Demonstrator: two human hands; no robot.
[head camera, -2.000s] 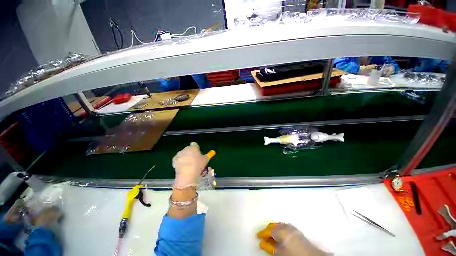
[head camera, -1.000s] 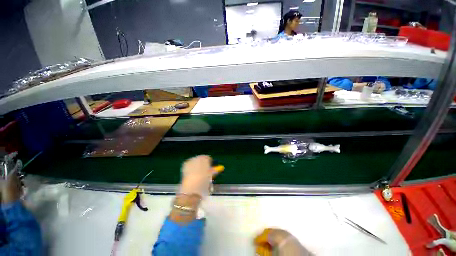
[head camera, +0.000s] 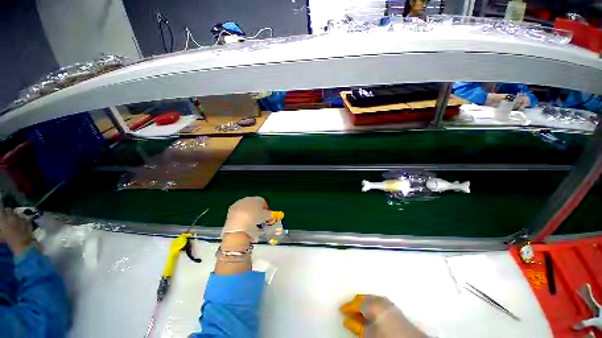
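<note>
My left hand (head camera: 248, 216), pale-gloved with orange finger cots, is over the belt's near rail. Its fingertips are at a small clear object (head camera: 273, 232), perhaps a bottle, with yellow bits; whether they grip it is unclear. My right hand (head camera: 385, 318) is low on the white bench, cut off by the bottom edge. Its orange-capped fingers are apart with nothing visible between them. A bagged assembly (head camera: 416, 185) with white bone-like ends and a clear-wrapped middle lies on the green belt (head camera: 317, 198).
A yellow air blow gun (head camera: 173, 256) lies left of my left arm. Tweezers (head camera: 492, 302) lie on the white bench (head camera: 303, 290). A red tray (head camera: 573, 254) at right holds orange pieces and white arms. Another person's blue sleeve (head camera: 36, 294) is at far left. A white shelf (head camera: 297, 69) crosses above.
The view has tilted and shifted. My left hand's orange fingertips are now lower, close to the small clear object. My right hand has hardly moved.
</note>
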